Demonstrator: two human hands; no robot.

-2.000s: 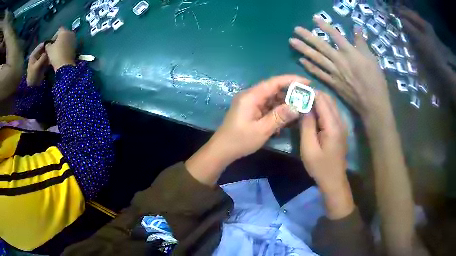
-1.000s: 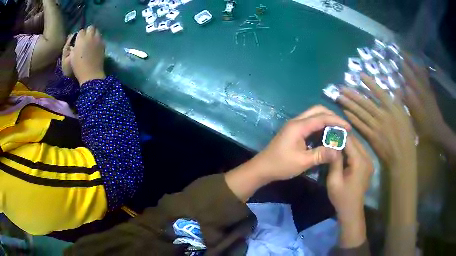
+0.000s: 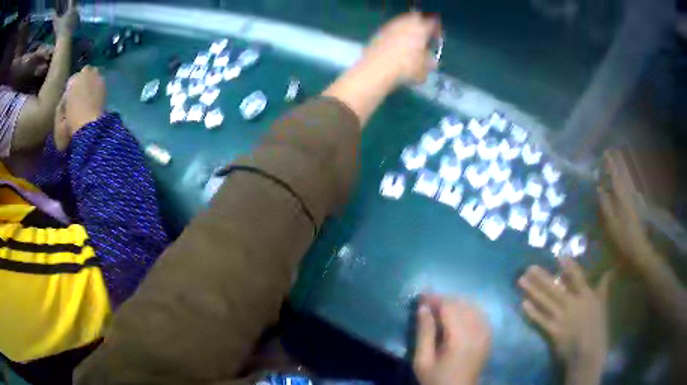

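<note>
My left hand is stretched far forward over the pale rail at the back of the bench. It is closed on a small thing with a white edge, which looks like the white housing seen side-on; blur hides its detail. My right hand is low at the front edge of the bench with curled fingers. It is blurred, and I cannot tell whether it holds anything. Rows of white housings lie on the green bench between my two hands.
Another group of white housings lies at the left, with a larger clear piece beside it. A worker in yellow sits at the left. Another person's hands are at the right. A blurred upright post stands at the back right.
My left hand has moved from beside my right hand out to the back rail. My hands are now apart. The view has shifted, showing more of the right-hand rows.
</note>
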